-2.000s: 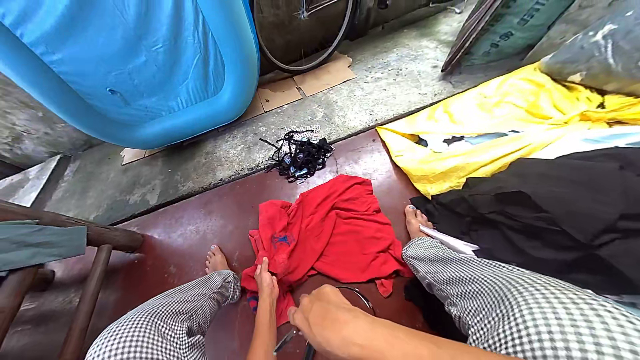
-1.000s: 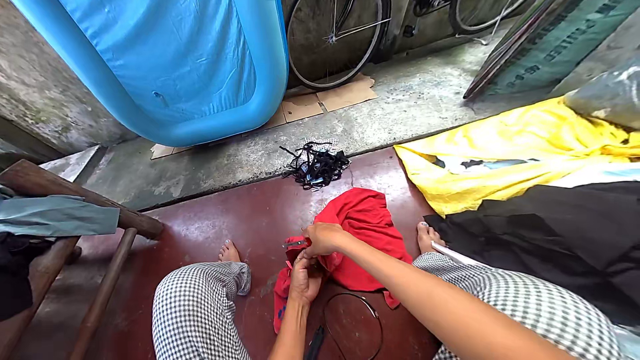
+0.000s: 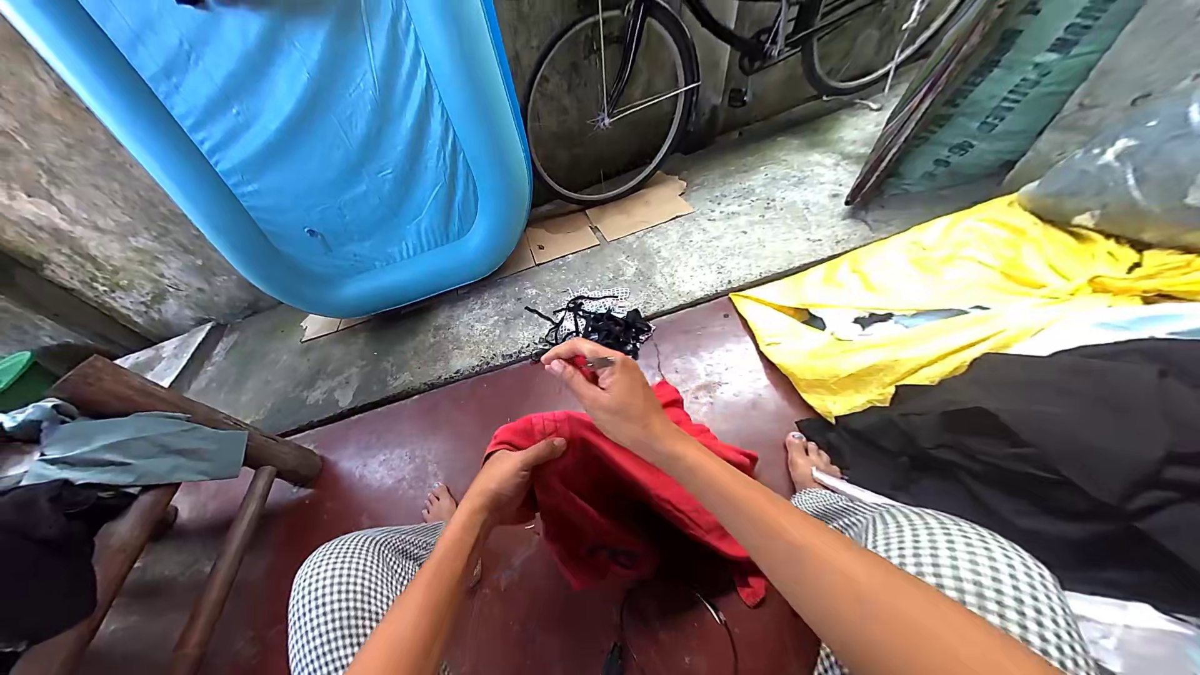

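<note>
My left hand point(image 3: 511, 478) grips the edge of a red cloth garment point(image 3: 647, 506), its thumb lying on top of the fabric. The garment hangs in folds between my knees, with a dark mark low on its inner side. Above its far edge is my right hand point(image 3: 609, 389), closed around a small red-handled tool point(image 3: 592, 366) with a metal tip; its exact kind cannot be told. A dark cable point(image 3: 717, 614) lies on the red floor below the garment. Beyond my right hand sits a tangled heap of black strips point(image 3: 600, 323).
A blue inflatable pool point(image 3: 506, 216) leans at the upper left beside a bicycle point(image 3: 609, 112) and flattened cardboard point(image 3: 642, 208). Yellow sheeting point(image 3: 937, 272) and black cloth point(image 3: 1022, 450) spread on the right. A wooden frame point(image 3: 225, 539) with draped cloths stands on the left.
My right hand has risen away from my left hand and the fabric, holding the small red tool. The garment is now lifted and opened into folds. The view has shifted.
</note>
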